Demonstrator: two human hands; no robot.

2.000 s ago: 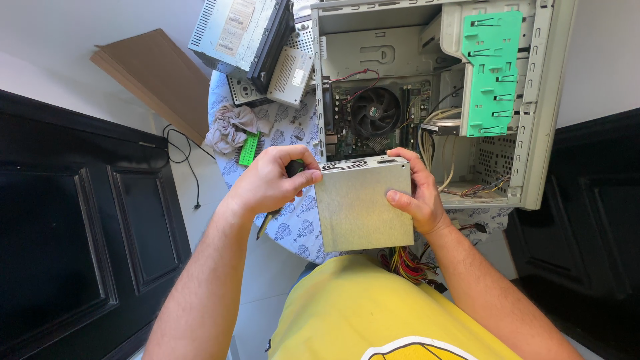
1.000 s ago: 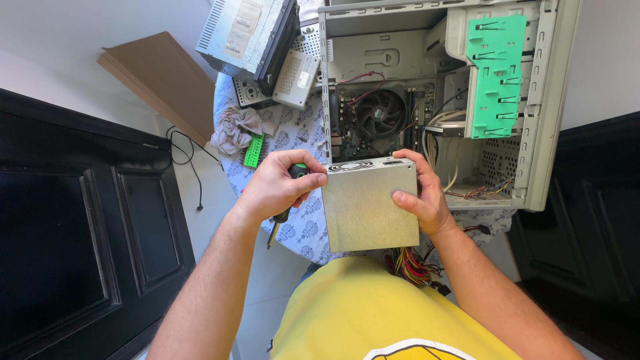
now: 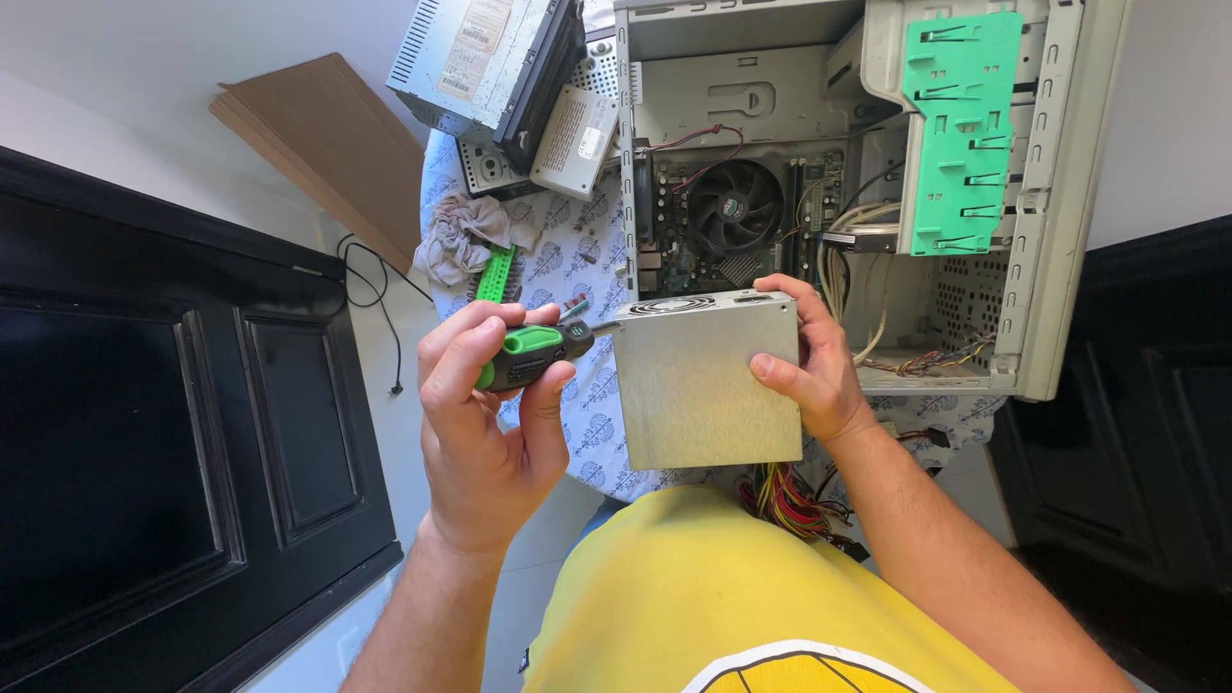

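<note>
A green and black screwdriver (image 3: 531, 354) is gripped in my left hand (image 3: 486, 404), its shaft pointing right with the tip at the upper left edge of a computer power supply unit (image 3: 707, 390). My right hand (image 3: 818, 371) holds that grey metal box by its right side, thumb on the broad face and fingers behind the top. A fan grille shows on the narrow top side of the box. From its lower end hangs a bundle of coloured cables (image 3: 794, 505), near the yellow shirt. Whether the screwdriver tip sits on a screw is too small to tell.
An open computer case (image 3: 1044, 289) with a CPU fan (image 3: 734, 207) and a green plastic bracket (image 3: 962, 135) stands beyond the box. At the table's back left are a car stereo unit (image 3: 472, 67), an optical drive or similar metal box (image 3: 575, 142), a crumpled cloth (image 3: 462, 236) and a green connector strip (image 3: 496, 274).
My left hand has come off the power supply's upper left corner and turned the screwdriver, which pointed down before, so its tip is at the box's edge. My right hand keeps its hold.
</note>
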